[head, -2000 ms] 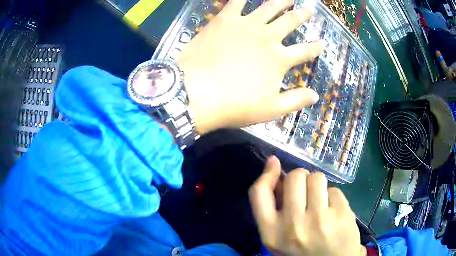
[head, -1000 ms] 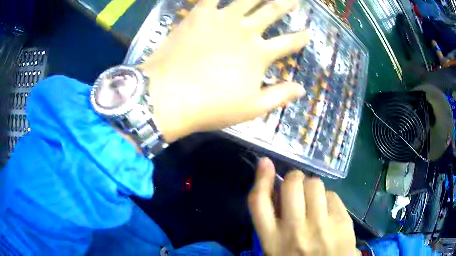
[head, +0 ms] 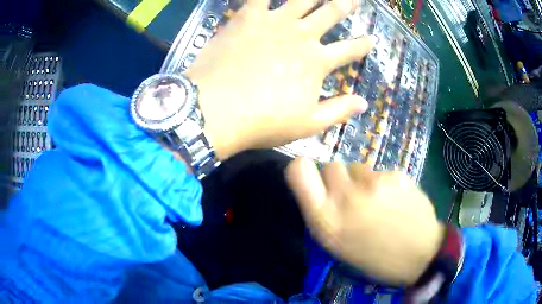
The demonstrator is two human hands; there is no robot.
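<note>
A clear tray [head: 410, 89] with rows of small orange-and-dark parts lies at the edge of the green bench. My left hand [head: 270, 83], with a metal watch at the wrist, lies flat over the tray's left part with its fingers spread; the uppermost fingers reach the picture's top edge. My right hand [head: 368, 219] is blurred, at the tray's near edge, with its fingertips over the tray's lower rim. Its fingers are bent, and I cannot tell whether it holds anything.
A black fan [head: 475, 151] with a round wire grille stands right of the tray, with a pale roll [head: 475, 208] below it. Yellow tape [head: 147, 13] marks the bench at the upper left. A grey slotted tray [head: 35, 119] is at the far left.
My right hand has moved up from below the tray onto its near edge. My left hand stays spread on the tray. The view has shifted slightly.
</note>
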